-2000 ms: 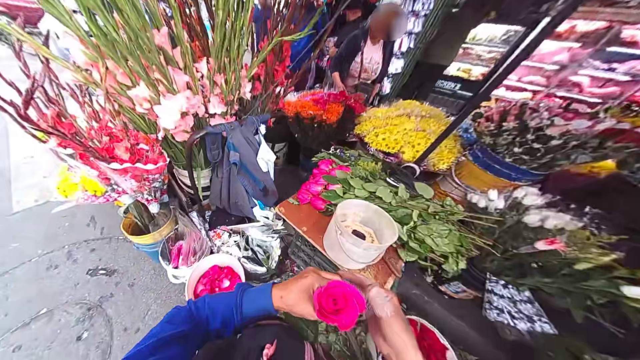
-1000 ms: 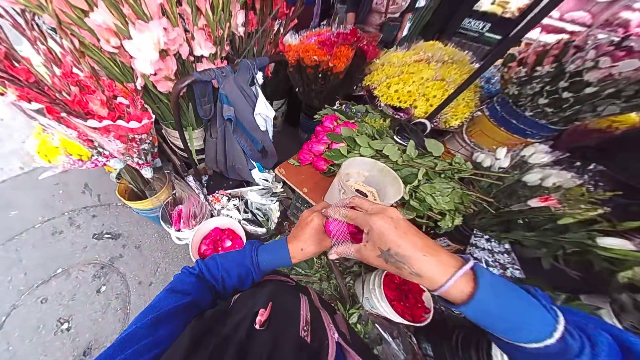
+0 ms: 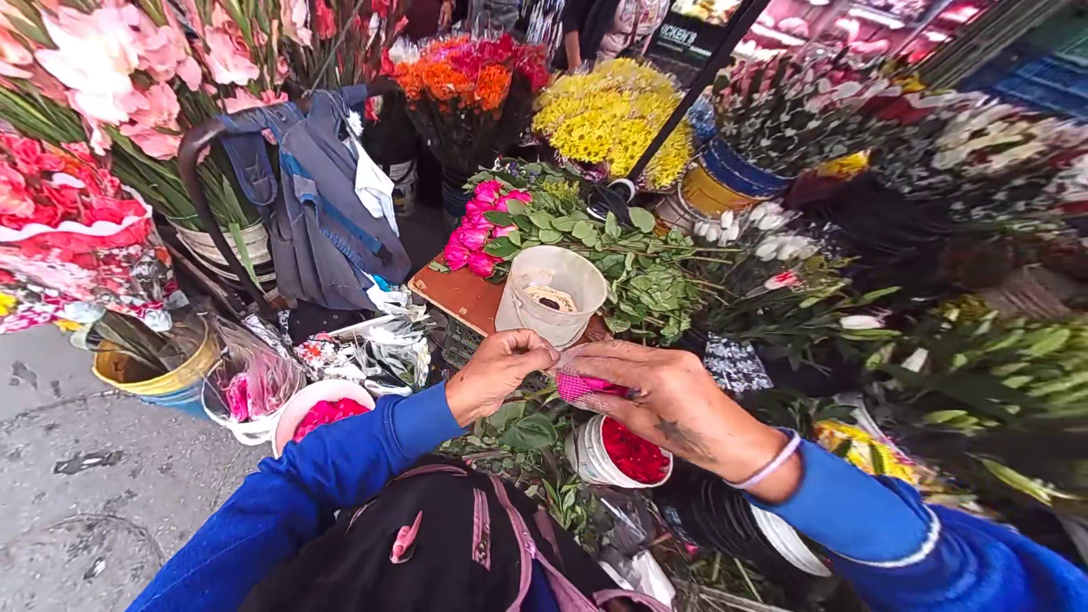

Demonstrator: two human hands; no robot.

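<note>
My right hand (image 3: 671, 399) is closed around a pink rose (image 3: 586, 387) covered in fine mesh netting. The thumb and fingertips of my left hand (image 3: 501, 370) pinch the gathered end of that netting. Just beyond both hands, a white plastic tub (image 3: 552, 293) rests on a reddish-brown board (image 3: 463, 297). Pink roses (image 3: 484, 229) lie behind the tub, and leafy green stems (image 3: 650, 272) spread to its right. Below my right hand is a white bucket of red petals (image 3: 633, 450). The rose's stem is hidden from view.
A gray backpack (image 3: 323, 204) hangs on a dark metal frame at the left. Yellow chrysanthemums (image 3: 612, 119) and orange flowers (image 3: 459, 81) stand behind the board. A yellow and blue bucket (image 3: 161, 370) and a pail of pink petals (image 3: 327, 412) are at the left. White tulips (image 3: 765, 234) lie at the right.
The rose was uncovered two seconds ago; pink mesh now surrounds it. My left hand has moved from against the rose to the netting's end, slightly apart from my right hand.
</note>
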